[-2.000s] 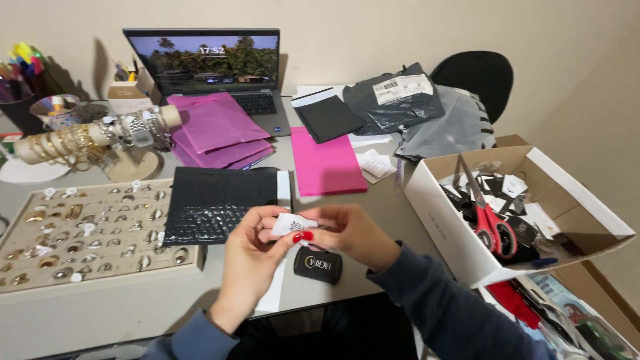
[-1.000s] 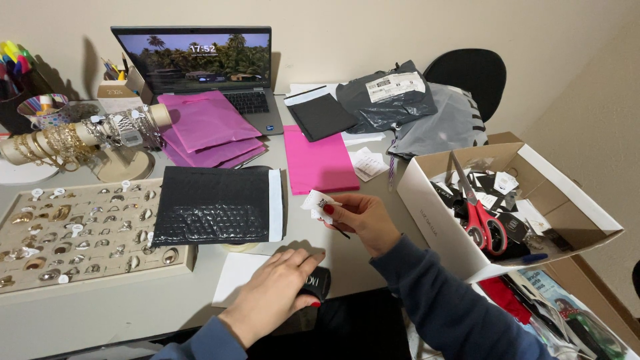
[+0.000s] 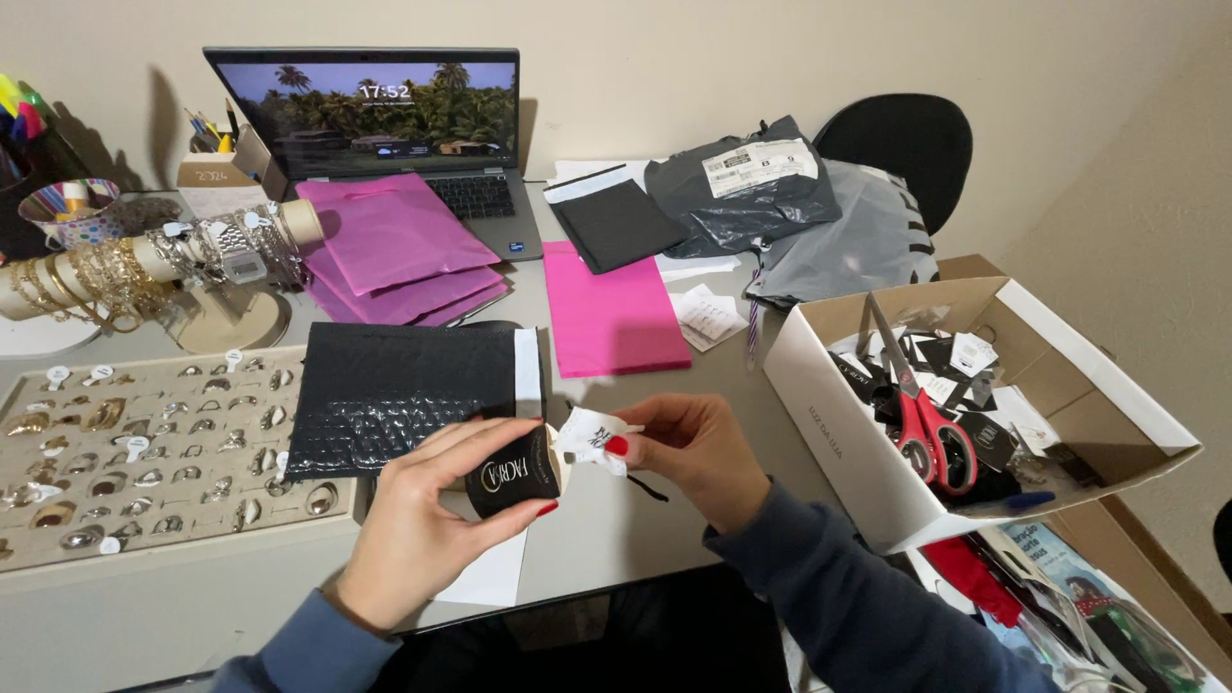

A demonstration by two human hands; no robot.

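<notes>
My left hand (image 3: 433,515) grips a small black pillow-shaped box (image 3: 513,474) with printed lettering, its end facing right. Between the thumb and fingers of my right hand (image 3: 688,452) is a small crumpled white pouch (image 3: 594,440) with dark print, held right at the box's end; whether part of it is inside cannot be told. A thin black cord end (image 3: 647,489) hangs below that hand. Behind my left hand lies a black bubble mailer (image 3: 404,385) with a white strip, and a white sheet (image 3: 486,568) lies partly under my left hand.
A ring display tray (image 3: 183,551) and a bracelet stand (image 3: 236,322) are at left. Behind are purple bags (image 3: 399,236), a laptop (image 3: 525,217), pink paper (image 3: 616,322) and dark plastic parcels (image 3: 741,207). At right, red-handled scissors (image 3: 924,433) rest in an open cardboard box (image 3: 837,433) of tags.
My left hand has lifted the small black box off the table edge, where it lay earlier. My right hand has brought the white pouch to the box's end.
</notes>
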